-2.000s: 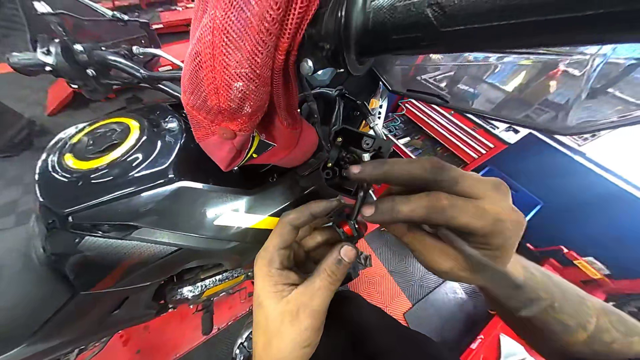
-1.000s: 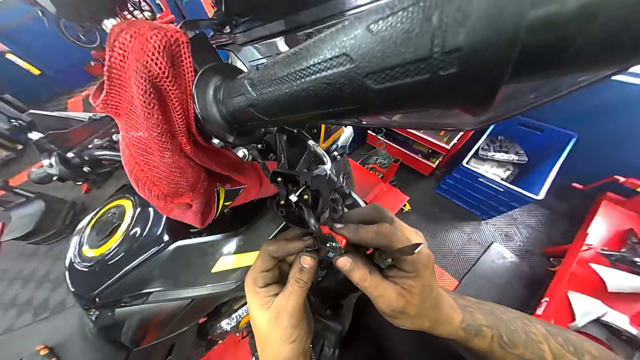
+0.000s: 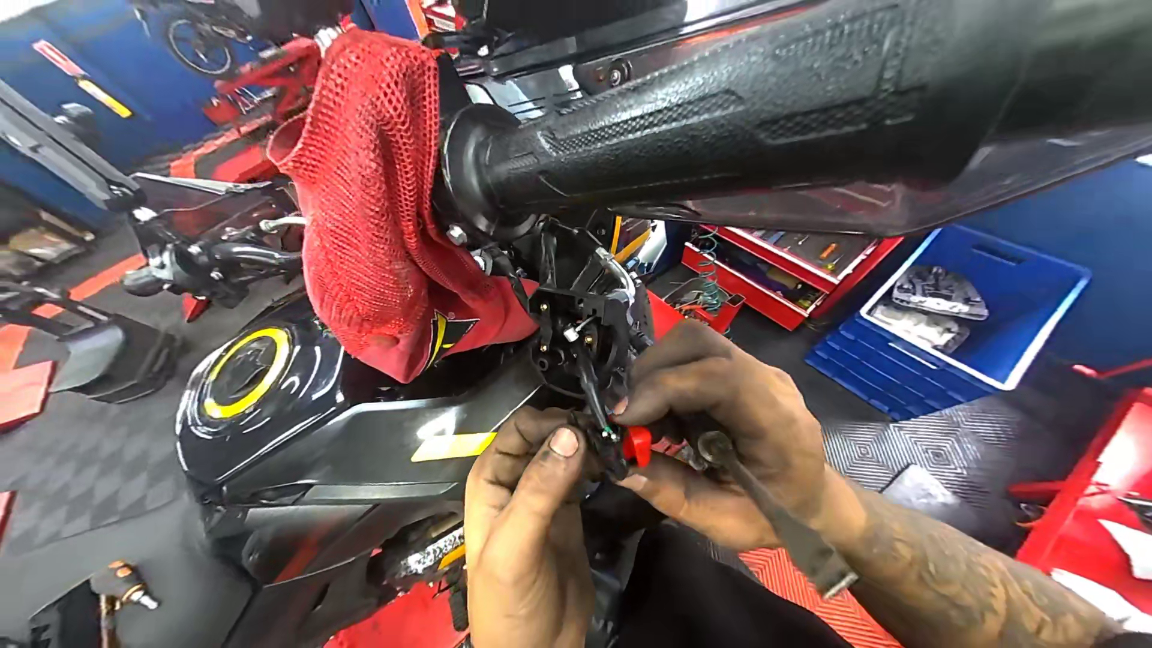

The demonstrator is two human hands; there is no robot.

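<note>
Below the black rubber handlebar grip, an opened black switch housing hangs with a black cable leading down between my hands. My left hand pinches a small dark part at the cable's lower end, where thin wire ends show. My right hand holds a red plastic piece against that part between thumb and finger. A slim dark metal tool also lies in my right hand, its flat end pointing down toward the wrist. My fingers hide much of the small part.
A red mesh cloth covers part of the handlebar. The motorcycle's black fuel tank is at the left. A red tool chest and a blue crate with metal parts stand beyond my right hand. Another motorcycle's handlebar is further left.
The view has shifted. The red piece, among my left fingers two seconds ago, is now at my right fingertips. Both hands stay close together below the switch housing.
</note>
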